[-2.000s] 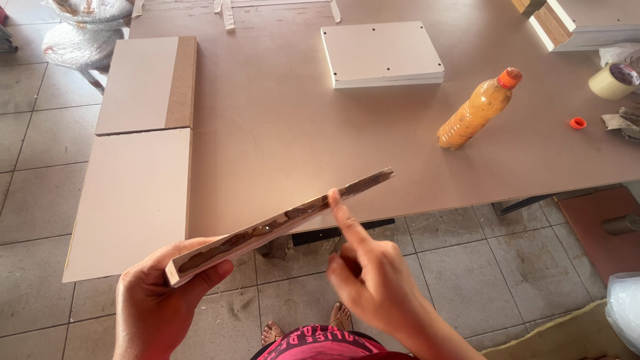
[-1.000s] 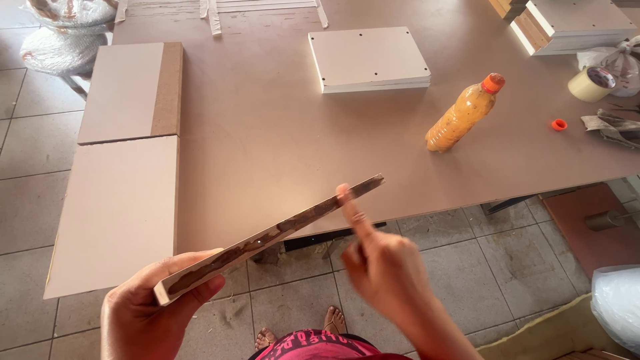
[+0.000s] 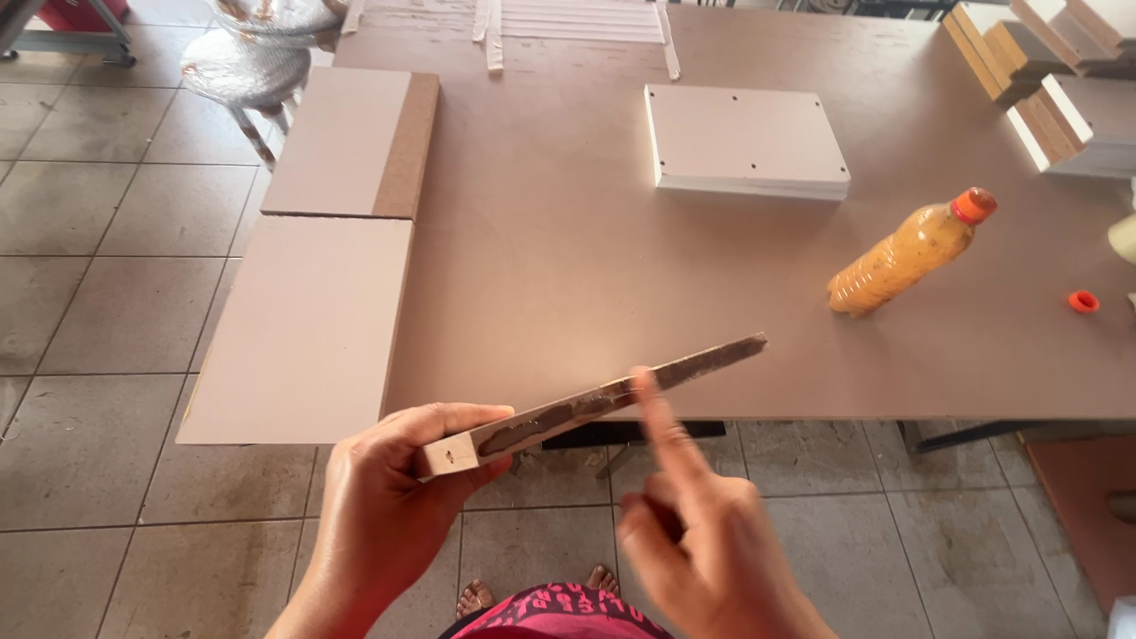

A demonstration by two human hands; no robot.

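Observation:
My left hand (image 3: 399, 488) grips the near end of a thin board (image 3: 568, 410) between thumb and fingers, edge turned up. Dark wet glue-like patches cover part of that narrow edge. The extended index finger of my right hand (image 3: 701, 524) touches the edge a little past its middle; the other fingers are curled and hold nothing that shows. The far end of the board slants up to the right over the table's front border. A plastic bottle (image 3: 901, 262) of orange-yellow liquid with an orange cap stands beyond my right hand.
On the brown table (image 3: 532, 266), two flat panels (image 3: 311, 328) lie at the left. A stack of white drilled boards (image 3: 745, 138) sits at the back. An orange ring-shaped cap (image 3: 1083, 302) and more stacked boards (image 3: 1100, 124) are at the right. A plastic-wrapped stool (image 3: 248, 71) stands behind the left panels.
My right index finger has slid along the board's edge, from nearer its far end towards its middle. My left hand keeps its hold, and the board's near end face now shows more.

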